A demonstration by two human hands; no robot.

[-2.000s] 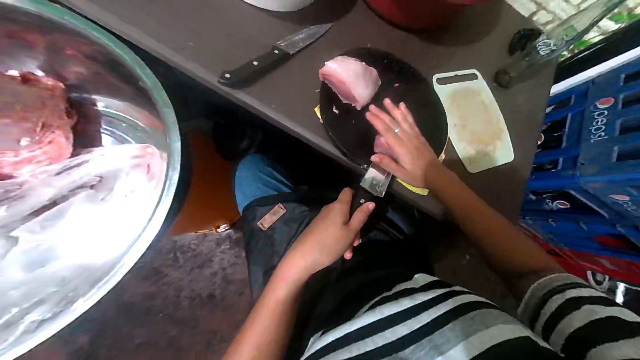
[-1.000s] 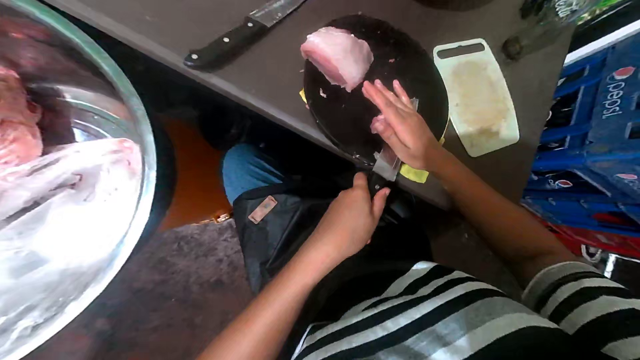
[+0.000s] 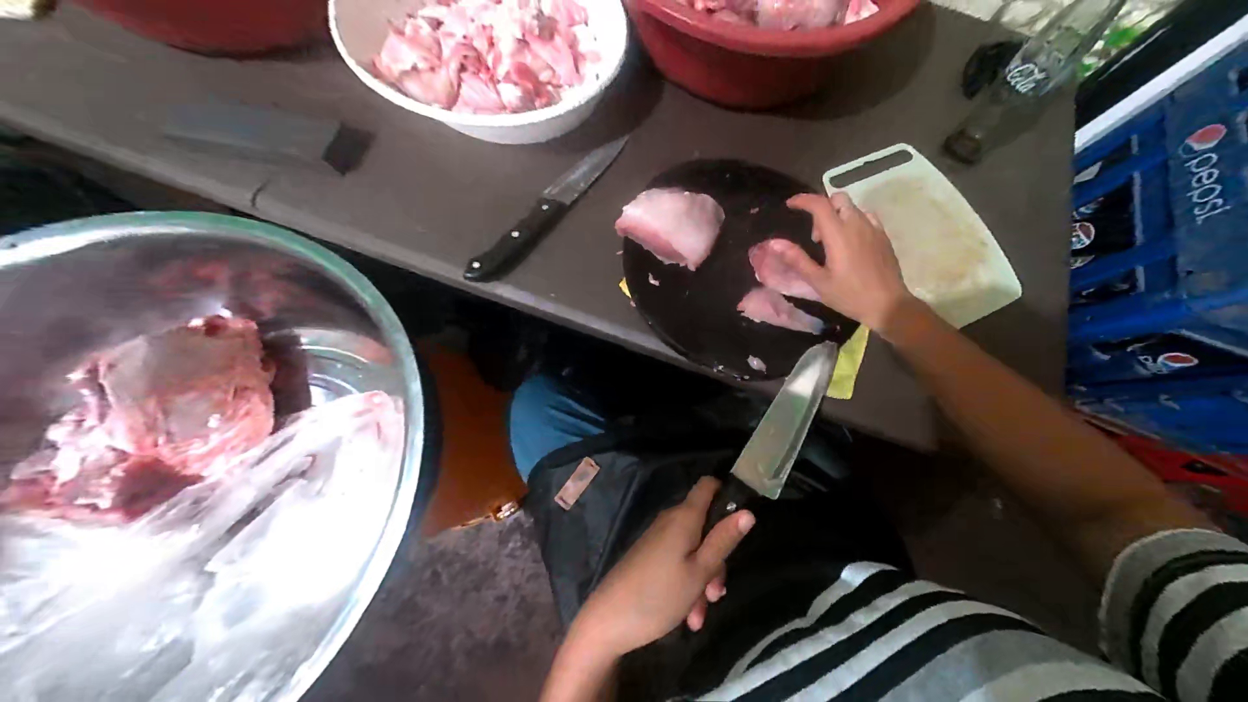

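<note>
My left hand (image 3: pixel 668 570) grips the black handle of a kitchen knife (image 3: pixel 790 424), its blade pointing up and away, the tip just off the near edge of a round dark cutting board (image 3: pixel 707 336). Over the board's right side, my right hand (image 3: pixel 853 253) has its fingers spread; the thumb is at a piece of raw meat (image 3: pixel 777 268), and whether it presses on it I cannot tell. A second small piece (image 3: pixel 777 309) lies just below. The larger chunk of pale pink meat (image 3: pixel 673 224) rests on the board's left part.
Left of the board lies another knife (image 3: pixel 526 229). A white cutting board (image 3: pixel 941 234) is on its right. Behind stand a white bowl (image 3: pixel 492 127) and a red basin (image 3: pixel 751 63) of meat. A metal basin (image 3: pixel 414 409) is at left, a glass bottle (image 3: pixel 1033 83) and blue crates (image 3: pixel 1160 263) at right.
The knife in my left hand has drawn back from the meat and the board. My right hand, flat over the meat before, has its fingers spread, and two small pieces show. The view has shifted.
</note>
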